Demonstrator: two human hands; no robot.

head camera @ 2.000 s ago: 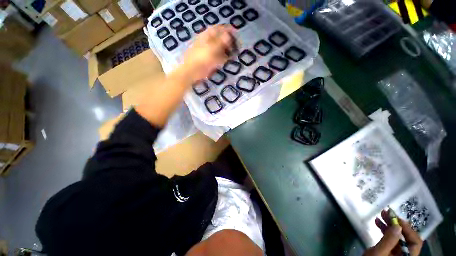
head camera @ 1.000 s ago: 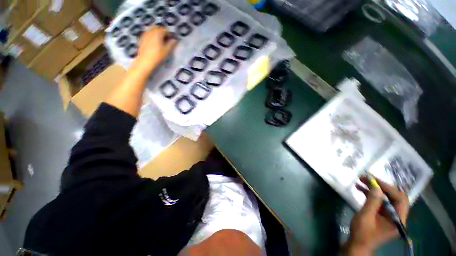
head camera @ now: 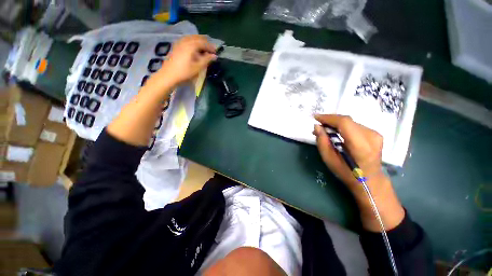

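My right hand point(head camera: 353, 148) holds the vacuum pick-up pen point(head camera: 345, 153), its front end over the left compartment of the white parts tray point(head camera: 270, 113). Small grey parts point(head camera: 302, 91) lie in that compartment and small black and white parts point(head camera: 382, 91) in the right one. My left hand point(head camera: 189, 60) is at the top of a small pile of loose black frames point(head camera: 234, 105), fingertips together near a dark piece; whether it grips it is unclear. The blister tray point(head camera: 120, 70) with rows of black frames lies at left, partly behind my left hand and forearm.
Crumpled clear plastic bags point(head camera: 323, 13) lie behind the parts tray. A whitish bin point(head camera: 475, 38) stands at the far right. Cardboard cartons point(head camera: 46, 140) stand at the left below the bench. The green mat's front edge point(head camera: 259, 195) runs before my lap. A thin tube point(head camera: 380, 221) trails from the pen.
The view has turned toward the right. My left hand has moved from over the blister tray to the loose frames. My right hand with the pen has moved to the left compartment's front area.
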